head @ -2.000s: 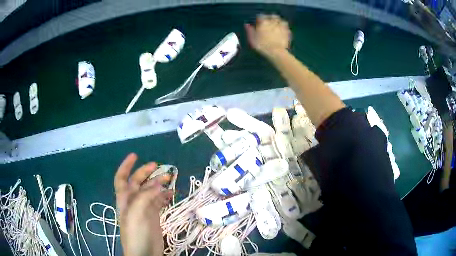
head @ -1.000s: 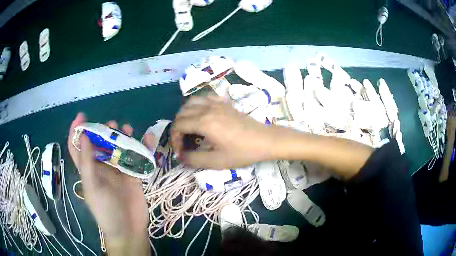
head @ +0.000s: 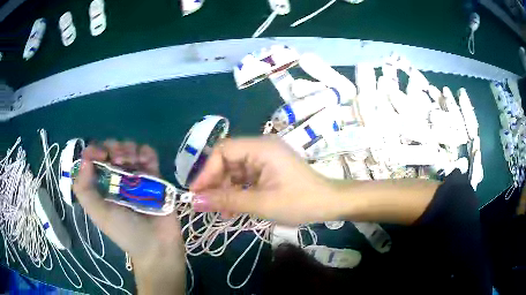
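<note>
My left hand (head: pixel 124 216) holds an open white housing (head: pixel 135 191) at the lower left, its open side up. A blue battery (head: pixel 143 190) with red wires fills the right half, and a green circuit board lies at the left end, partly under my fingers. My right hand (head: pixel 254 181) is at the narrow right end, thumb and fingertips pinched on a small white cord end (head: pixel 186 197). Another open housing (head: pixel 199 148) lies on the bench just behind my right fingertips.
Heaped white covers (head: pixel 415 124) lie right of centre. Tangled cords (head: pixel 222 233) lie below my right hand, with another cord bundle (head: pixel 23 201) at far left. A pale metal rail (head: pixel 144 60) divides the bench from the belt, which carries spaced units (head: pixel 67 29).
The housing in my left hand has been turned round, so its battery end now faces right. My right hand has moved onto that end and pinches the cord end. The view has shifted.
</note>
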